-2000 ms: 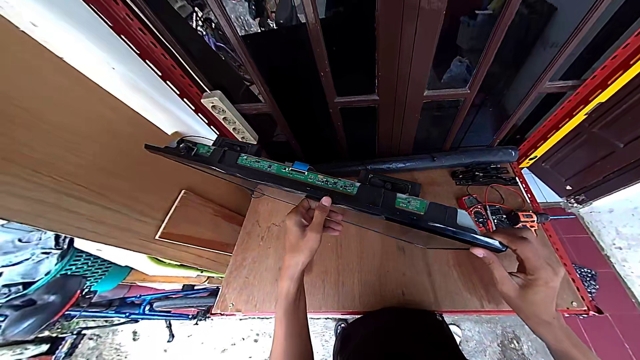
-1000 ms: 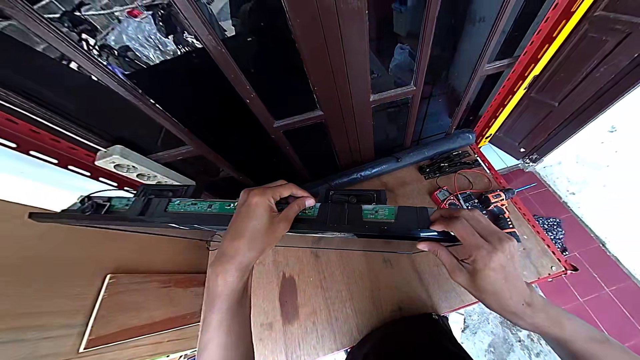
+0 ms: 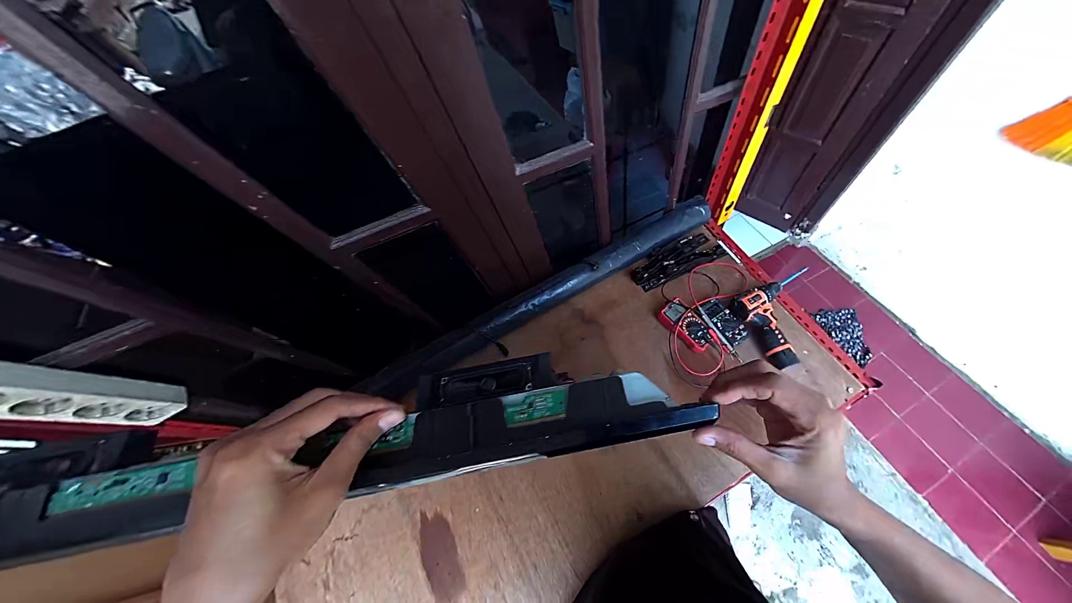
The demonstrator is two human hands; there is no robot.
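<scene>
A long black display panel [image 3: 586, 427] stands edge-up across the lower view, with green circuit boards [image 3: 536, 405] set along its edge. My left hand [image 3: 285, 469] grips that edge at left of centre, thumb and fingers pinched near one of the boards, partly hiding it. My right hand [image 3: 779, 435] is at the panel's right end, fingers and thumb around the corner. Just behind the panel a black rectangular part, perhaps a speaker [image 3: 486, 383], sits close to the edge. The panel's left end runs out of view.
On the wooden table [image 3: 502, 536] lie a red multimeter [image 3: 685, 325] with leads, an orange-black cordless drill [image 3: 764, 322], black strips [image 3: 678, 261] and a long dark roll [image 3: 578, 280] beside the window frames. A power strip [image 3: 92, 400] is at left. Red tiles [image 3: 946, 452] lie beyond the table.
My left hand has moved from the panel's underside to its top edge, while my right hand stays at the right end. The view has turned and come nearer to the panel.
</scene>
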